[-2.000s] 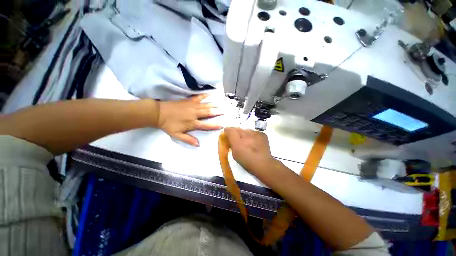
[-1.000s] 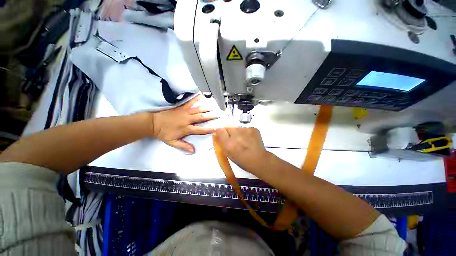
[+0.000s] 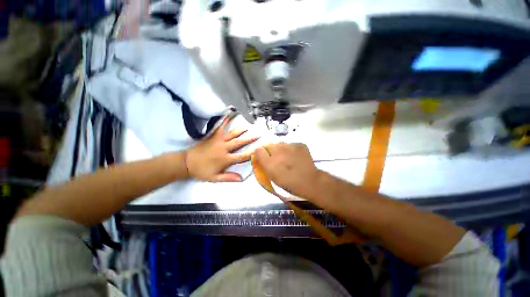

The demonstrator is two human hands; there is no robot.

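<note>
The light grey garment panel (image 3: 142, 107) with black trim (image 3: 189, 120) lies on the machine table, left of the needle area. My left hand (image 3: 218, 156) rests flat on the fabric, fingers spread and pointing at the presser foot (image 3: 273, 119). My right hand (image 3: 285, 165) is closed on the end of the orange tape (image 3: 380, 145) just in front of the presser foot. The tape hangs in a loop over the table's front edge, passes behind my right forearm and runs up under the machine head. The frame is blurred; the needle itself is not clear.
The white sewing machine head (image 3: 314, 35) fills the upper right, with its control panel (image 3: 407, 69) lit. Layered grey and black pieces (image 3: 93, 133) hang at the left. A ruler strip (image 3: 232, 218) runs along the front edge. Blue baskets (image 3: 180, 261) show below; a yellow-handled item (image 3: 517, 134) is far right.
The camera view has shifted and turned. The black trim and grey panel edge have bent up more beside my left fingertips. Both hands stay close to the presser foot, my right hand still on the tape.
</note>
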